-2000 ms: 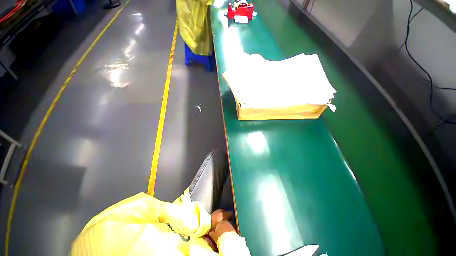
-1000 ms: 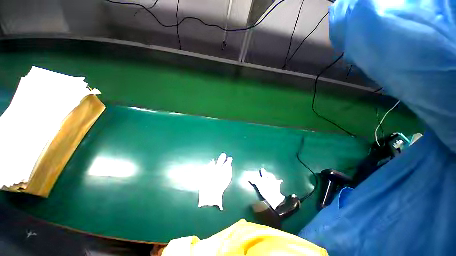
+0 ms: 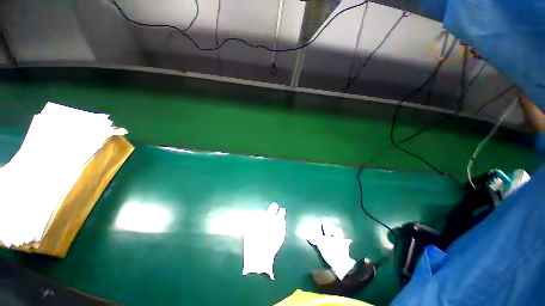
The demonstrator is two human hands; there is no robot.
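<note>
Neither of my hands is in the picture; only a bit of my yellow smock (image 3: pixel 322 300) shows at the bottom edge. A white glove (image 3: pixel 264 244) lies flat and empty on the green bench (image 3: pixel 173 269). A second white glove (image 3: pixel 336 251) lies to its right, its lower end against a dark barcode scanner (image 3: pixel 358 277). Another black scanner (image 3: pixel 415 246) lies further right, partly behind a person's blue smock.
A white sheet stack (image 3: pixel 57 161) lies on a tan carton (image 3: pixel 95 194) at the left. A person in a blue smock (image 3: pixel 490 257) fills the right side. A bulky black device (image 3: pixel 469 209) sits beside them. Thin black cables (image 3: pixel 254 46) cross the wall and bench.
My view has swung from along the bench to across it, then tilted slightly up. My hands, seen low at first, have left the picture. The blue-coated person's raised arm has shifted right.
</note>
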